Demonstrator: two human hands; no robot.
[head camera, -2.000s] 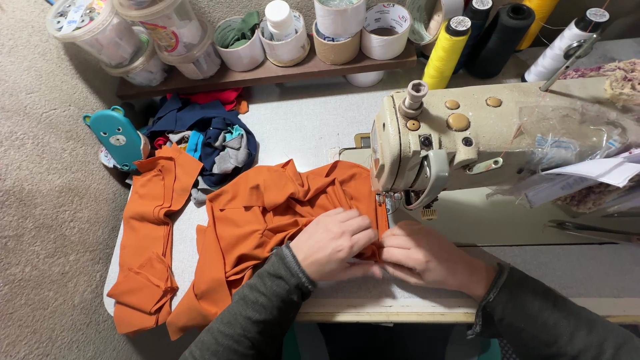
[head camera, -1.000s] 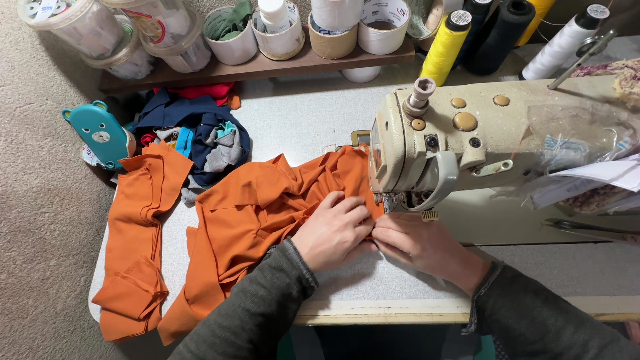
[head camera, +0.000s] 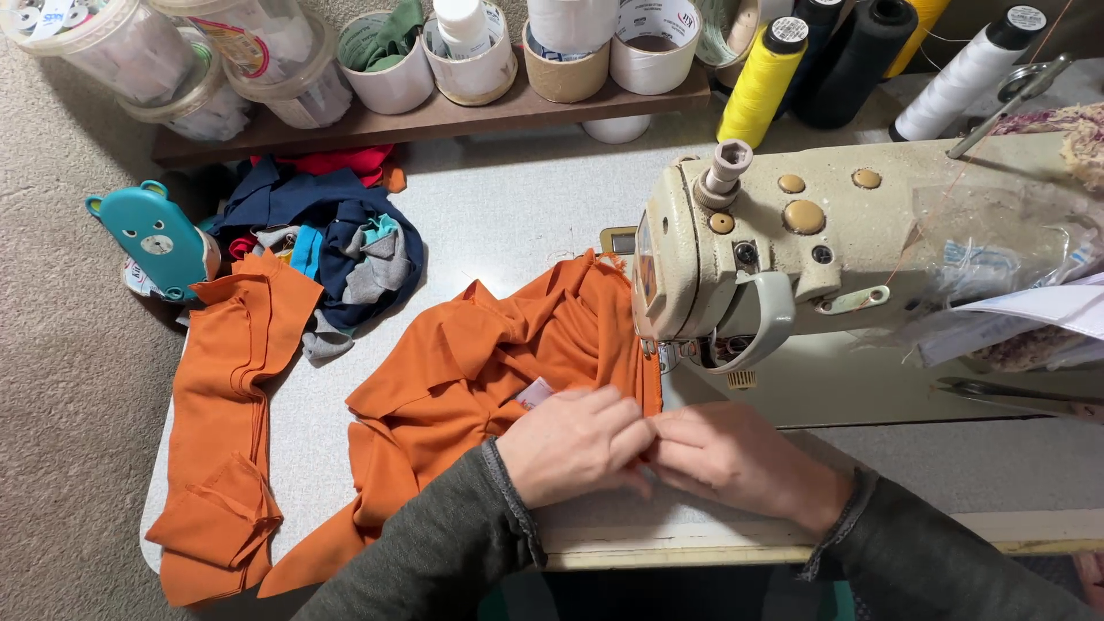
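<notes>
Orange knit fabric (head camera: 466, 354) lies bunched left of the sewing machine (head camera: 776, 233), its right edge running under the presser foot (head camera: 668, 355). A small white label (head camera: 535, 393) shows in its folds. Just in front of the foot, my left hand (head camera: 578, 444) rests on the fabric and pinches its edge. My right hand (head camera: 742, 461) meets it from the right, thumb and fingers closed on the same edge. The fingertips of both hands nearly touch, and the pinched bit of cloth is mostly hidden.
Folded orange pieces (head camera: 220, 414) lie at the left table edge, near a pile of dark scraps (head camera: 319, 216) and a teal bear-shaped case (head camera: 155, 241). A brown shelf (head camera: 431, 125) holds tubs and cardboard rolls. Thread cones (head camera: 763, 82) stand behind the machine; scissors (head camera: 1018, 397) lie right.
The orange fabric's edge beside the presser foot now shows as a straight strip toward me, with both hands a little farther in front of the foot. The white label has come into sight.
</notes>
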